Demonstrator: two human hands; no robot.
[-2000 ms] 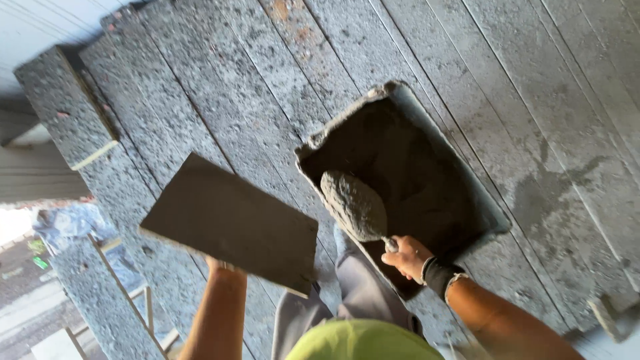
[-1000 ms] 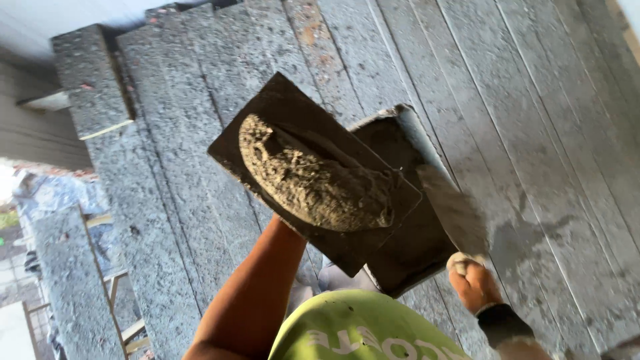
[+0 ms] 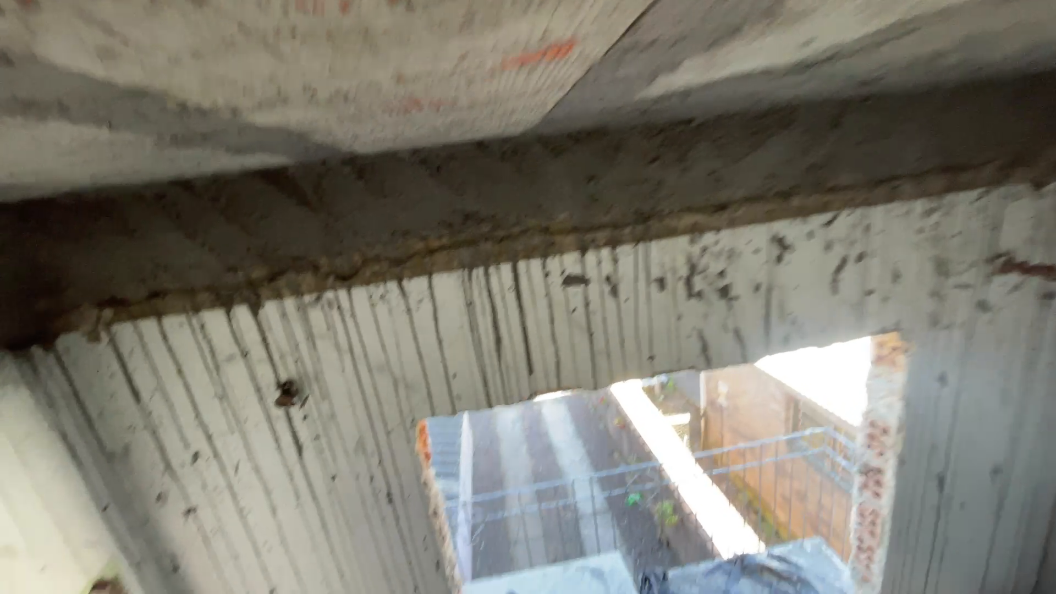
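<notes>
Neither my left hand nor my right hand shows in the head view now, and the board, the trowel and the mortar trough are out of sight too. A band of dark, damp mortar (image 3: 511,194) runs across the top of the wall, just under the ceiling (image 3: 272,74). Its lower edge is rough and brownish. Below it stands a pale wall (image 3: 355,429) with dark drips running down and scattered splashes.
A rough-edged window opening (image 3: 660,487) lies low at the right centre, with brick showing at its right jamb (image 3: 874,487). Beyond it are a metal railing (image 3: 775,470) and crumpled plastic sheeting (image 3: 759,569).
The view has swung up from the planks to the wall and ceiling. Between the two earlier frames, a heap of mortar came onto the board in my left hand. Both hands have since left view.
</notes>
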